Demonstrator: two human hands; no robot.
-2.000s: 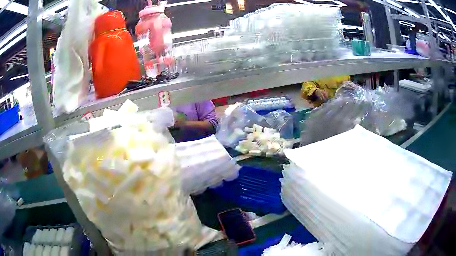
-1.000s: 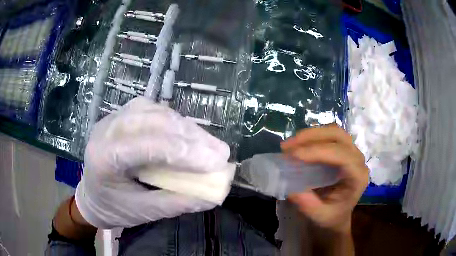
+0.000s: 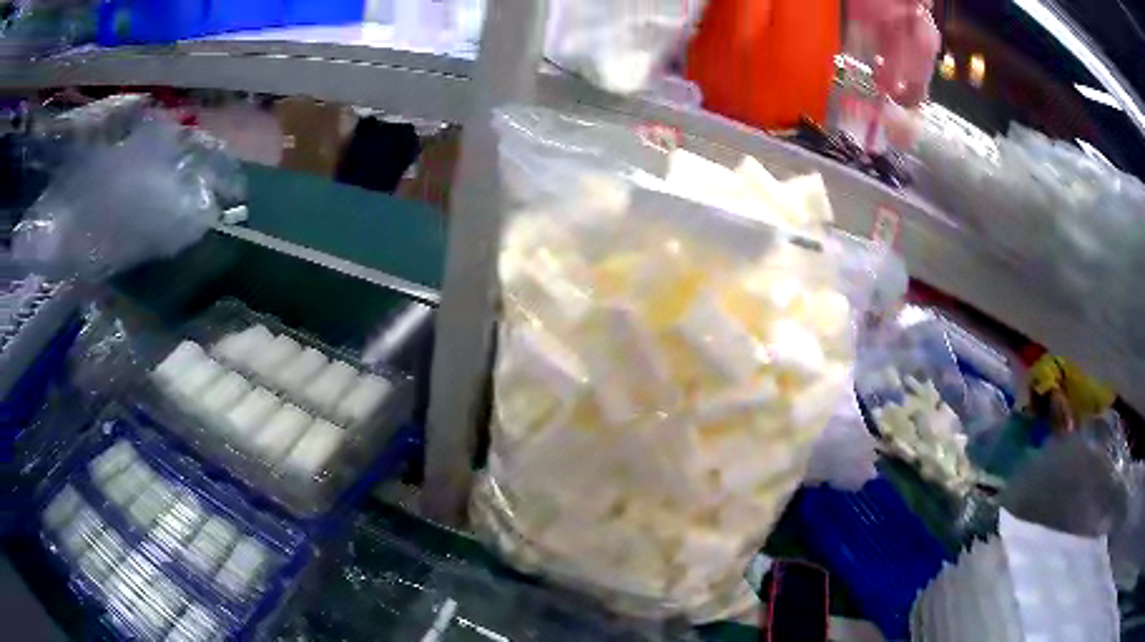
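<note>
Neither of my hands is in the picture. Nearest in front of me stands a large clear bag of cream-yellow foam pieces (image 3: 666, 401), upright and bulging, beside a metal post. To its left, a clear tray holds rows of white blocks (image 3: 258, 408). Below that, a blue basket (image 3: 283, 602) holds more rows of white blocks (image 3: 145, 571). At the bottom edge, part of a clear blister tray (image 3: 377, 583) shows, blurred, with a thin white piece in it.
A metal post (image 3: 471, 263) rises left of the bag to a shelf (image 3: 251, 69) carrying an orange container (image 3: 763, 63). At right are a phone (image 3: 799, 602), blue baskets (image 3: 873, 539), a white sheet stack (image 3: 1061, 583) and a person's yellow sleeve (image 3: 1080, 386).
The view has swung up and left from the lap. Both hands, the white piece in my gloved left hand and the translucent piece in my bare right hand have left the picture.
</note>
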